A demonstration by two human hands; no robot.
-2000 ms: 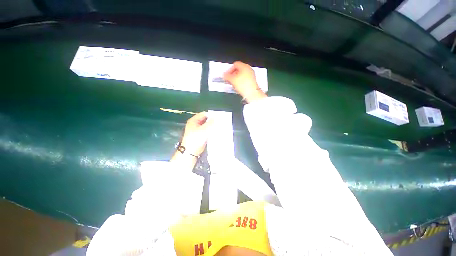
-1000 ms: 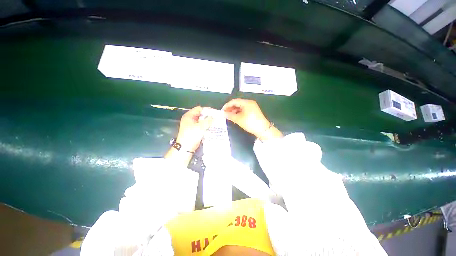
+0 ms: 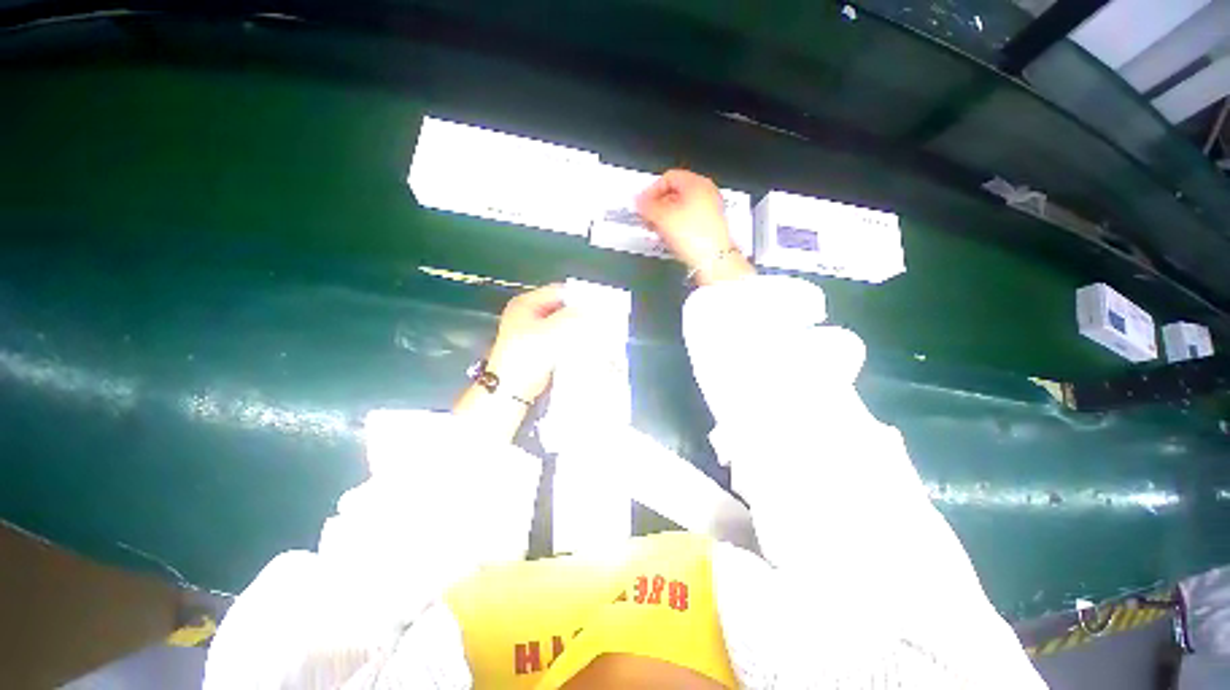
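Observation:
My left hand (image 3: 529,344) holds the top end of a white label strip (image 3: 594,391) that runs down to my lap. My right hand (image 3: 685,216) is over the middle white product box (image 3: 627,240) on the green belt, fingertips at its face beside a dark patch; whether a label is in them is hidden. To the left, a white box without a visible dark block (image 3: 502,175) touches this box. To the right, across a narrow gap, lies a white box with a dark block (image 3: 830,237).
Two smaller-looking white boxes (image 3: 1117,324) lie farther right on the conveyor belt (image 3: 202,175). A dark rail (image 3: 863,121) runs behind it. The shiny near-side ledge (image 3: 270,418) lies under my forearms. Yellow-black floor tape (image 3: 1106,628) shows at lower right.
The boxes have shifted right along the belt. My right hand has moved from the strip up to the middle box. My left hand has stayed at the strip's top.

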